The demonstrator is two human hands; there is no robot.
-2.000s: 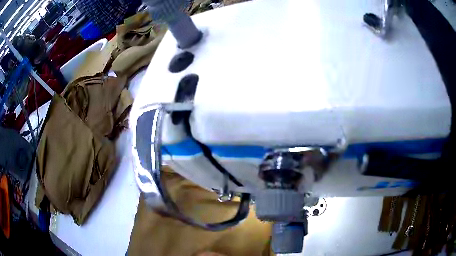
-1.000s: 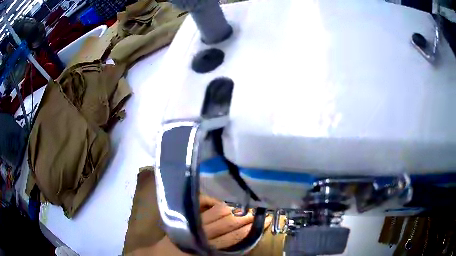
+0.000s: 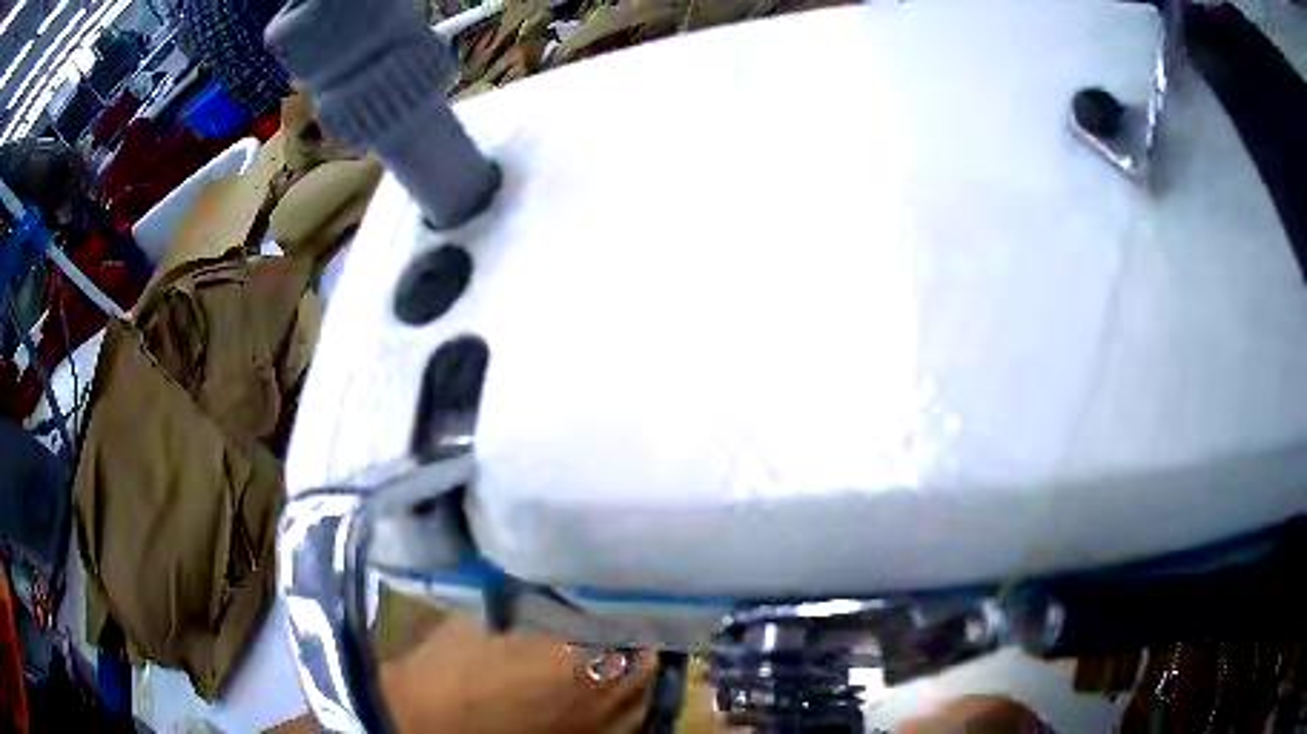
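Note:
The white sewing machine head (image 3: 803,316) fills most of the view and hides the needle area. A chrome guard (image 3: 318,602) curves down its left front. Under the head, a blurred, skin-toned shape that looks like my left hand (image 3: 502,685) lies by a sliver of brown cloth panel (image 3: 406,614); its fingertips are hidden. At the bottom edge, right of the tension dial (image 3: 788,667), a small rounded part of what looks like my right hand (image 3: 975,716) shows, mostly cut off. Whether either hand grips anything is not visible.
A loose heap of brown cut pieces (image 3: 165,502) lies on the white table at left. More brown pieces lie behind the head. Brown strips with shiny zip teeth (image 3: 1211,688) hang at lower right. A grey ribbed knob (image 3: 380,108) stands on top.
The view has shifted, so the machine head sits lower and further left than one second ago. The fingers seen through the guard are now less distinct. A skin-toned part has appeared at the bottom edge.

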